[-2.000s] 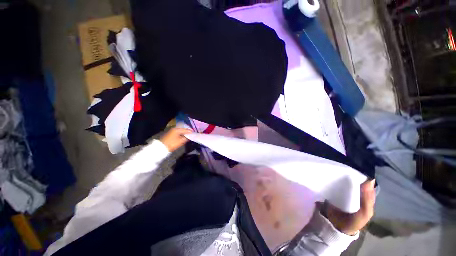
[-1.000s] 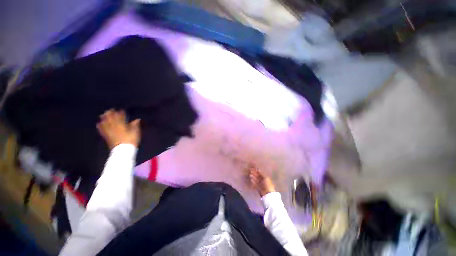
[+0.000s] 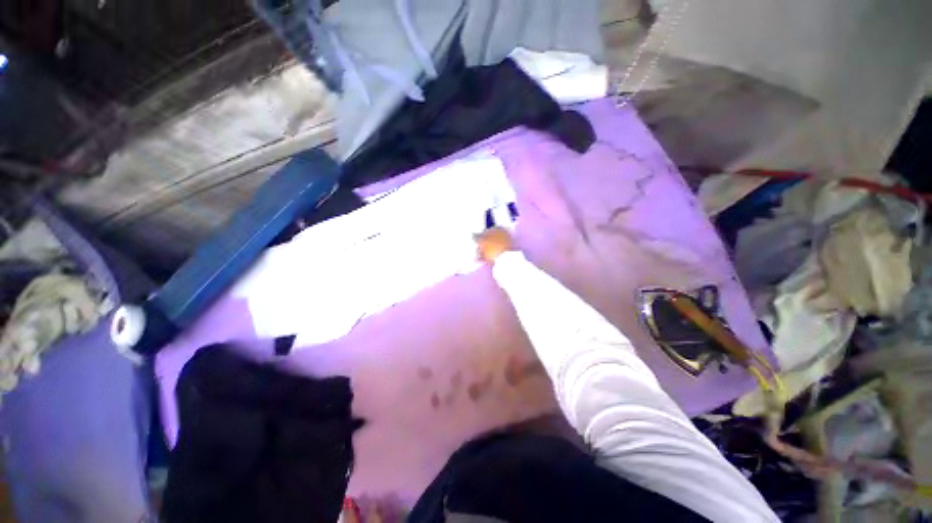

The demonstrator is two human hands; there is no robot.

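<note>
White panels (image 3: 358,250) lie flat on the purple-pink table cover (image 3: 450,352), with small dark marks at their right end. My right hand (image 3: 494,245) is at the near right edge of the white panels, its arm reaching up from the lower right. The hand is small and overexposed, so I cannot tell whether it grips the edge or rests on it. I cannot make out my left hand. Black garment pieces (image 3: 261,434) lie in a pile at the table's lower left.
A dark pointed iron (image 3: 695,327) with a brown handle and yellow cord rests at the table's right. A blue padded bar (image 3: 245,240) and a white roll end (image 3: 128,327) are at the far left. Black cloth (image 3: 470,112) lies along the far edge. Fabric scraps (image 3: 853,255) are heaped at right.
The view has swung right, bringing the iron fully in. My right hand has moved from the bare cover to the white panels. My left hand has left the black pile and dropped from sight.
</note>
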